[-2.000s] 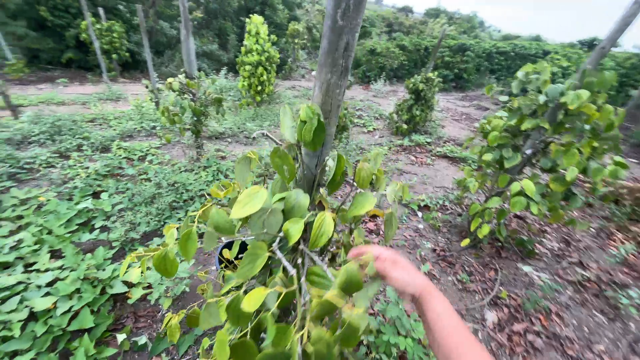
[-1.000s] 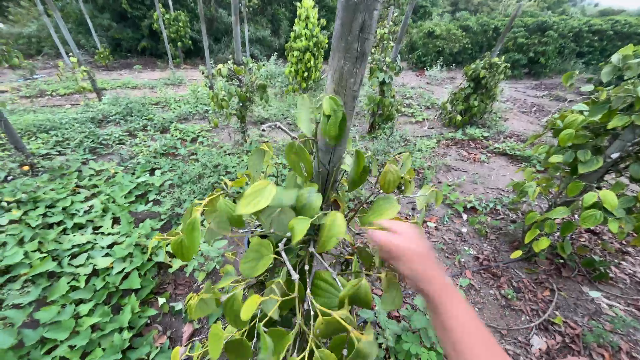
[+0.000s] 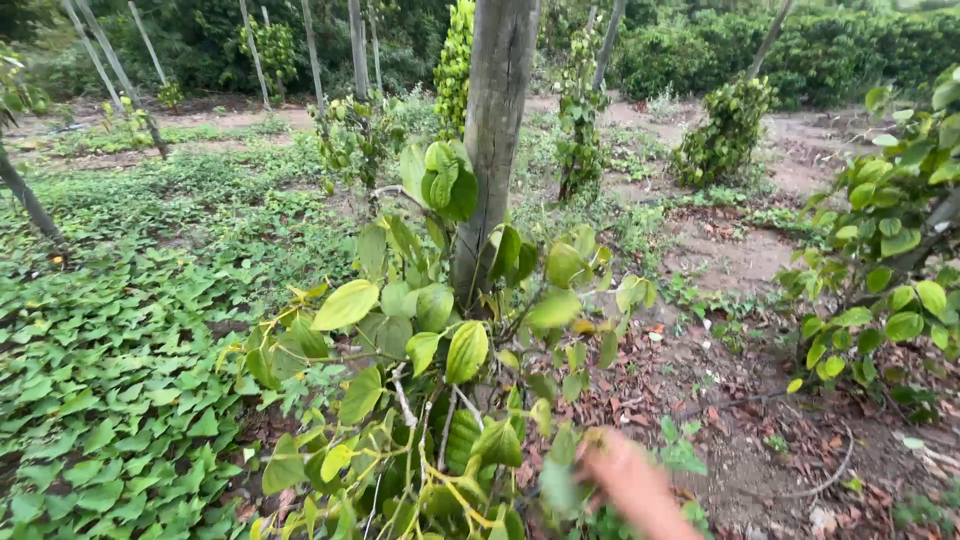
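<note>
A leafy climbing vine (image 3: 466,352) with green and yellowish leaves grows around the foot of a weathered wooden post (image 3: 499,112). Its lower part shows bare grey twigs and yellow-green stems. My right hand (image 3: 611,465) is at the vine's lower right side, blurred, with its fingers beside a blurred leaf (image 3: 559,480); whether they grip it cannot be told. My left hand is out of view.
Another vine (image 3: 892,240) leans in at the right. Low broad-leaved ground plants (image 3: 112,390) cover the left. Dry leaves and a curved stick (image 3: 829,476) lie on the soil at right. More posts and vines stand behind.
My right hand has moved down along the vine's right side, from beside its middle leaves to its lower leaves. The view has shifted somewhat.
</note>
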